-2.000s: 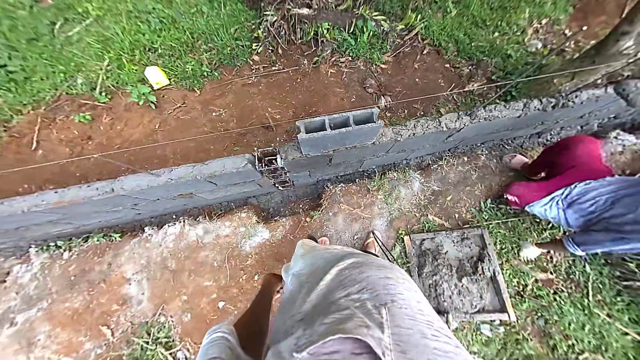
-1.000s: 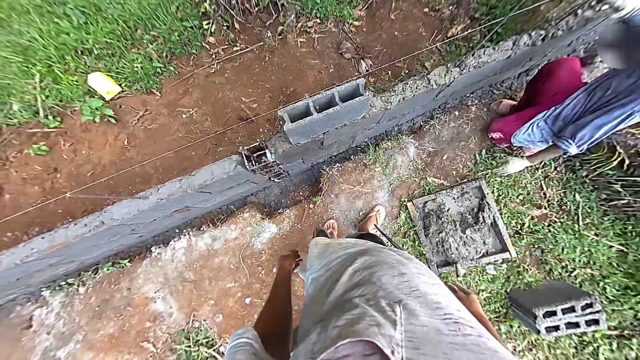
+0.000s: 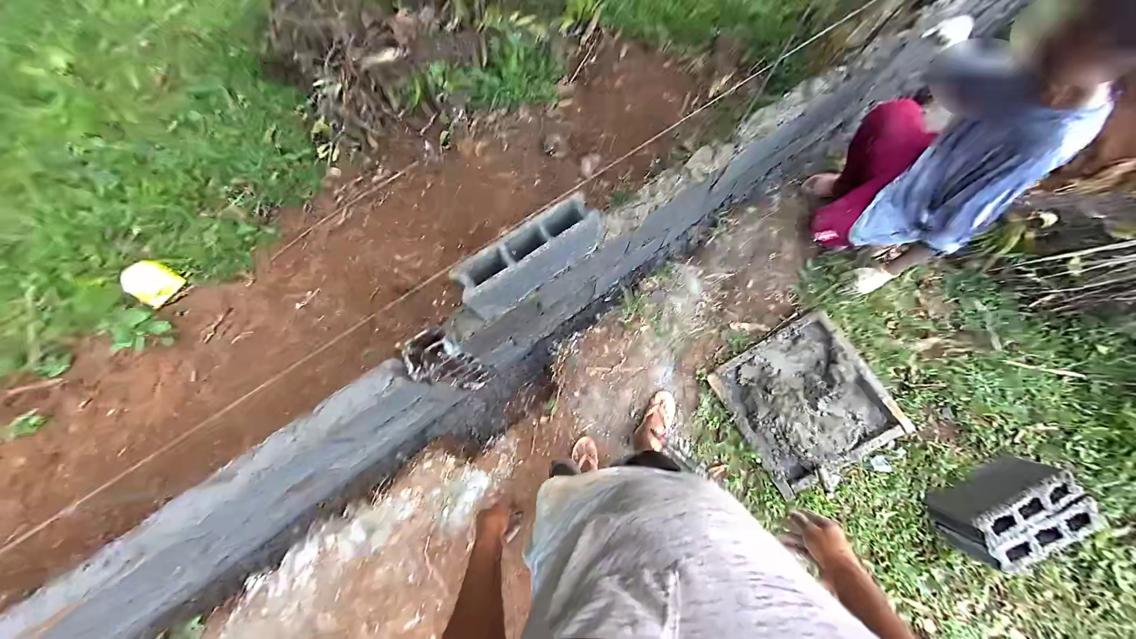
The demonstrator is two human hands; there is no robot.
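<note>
My left hand [image 3: 497, 524] hangs beside my light shirt over the bare soil and holds nothing that I can see; its fingers are blurred. To the other side, my right hand [image 3: 815, 534] is held out over the grass with its fingers apart and nothing in it. Nearest to it lies a wooden-edged board of wet mortar [image 3: 803, 390]. Beyond my feet runs a low concrete block wall [image 3: 355, 444], with one hollow concrete block [image 3: 537, 253] set on top. Beside that block, metal bars [image 3: 444, 359] show in a gap in the wall.
Stacked hollow blocks [image 3: 1012, 510] lie on the grass at the right. A person in a blue top [image 3: 958, 177] is low beside the wall at the upper right. A taut string line [image 3: 355, 324] runs along the wall's far side. Yellow litter [image 3: 152, 282] lies beyond.
My right hand has come into view over the grass. The stacked blocks at the right, outside the oldest frame, are now in view. The view has turned.
</note>
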